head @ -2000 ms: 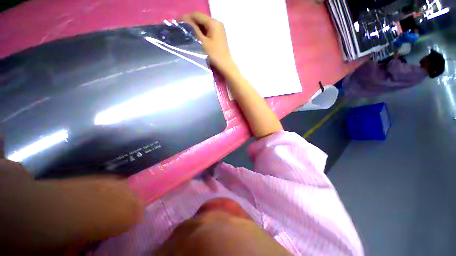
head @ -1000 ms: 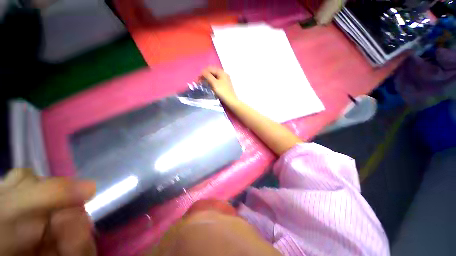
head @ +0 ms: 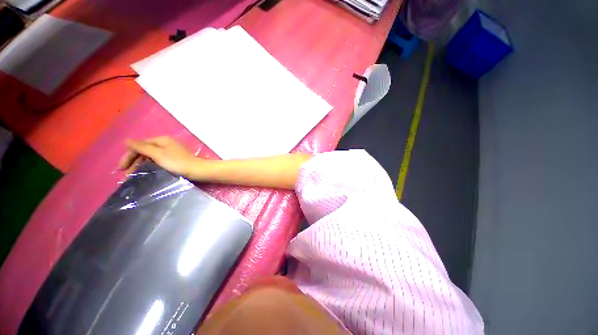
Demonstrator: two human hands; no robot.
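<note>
A dark grey glossy tablet back cover (head: 131, 255) lies on the pink plastic-covered bench, its lower part cut off by the picture's bottom edge. Small white print shows near its right long edge. Clear protective film (head: 152, 193) creases and glares at its upper corner, over the camera area. My right hand (head: 157, 156) is at that corner, fingers bent over the film and the cover's edge; whether it pinches the film cannot be told. My left hand is not in view.
White sheets (head: 229, 91) lie beyond my right forearm. A black cable (head: 85, 84) crosses the orange surface near a greyish sheet (head: 56, 52). A white holder (head: 372, 91) hangs at the bench edge. A blue bin (head: 477, 46) stands on the floor. Stacked pieces (head: 367, 6) lie at the top.
The view has turned, so the cover and white sheets sit further left and lower. My left hand has gone out of view. My right hand remains at the film corner.
</note>
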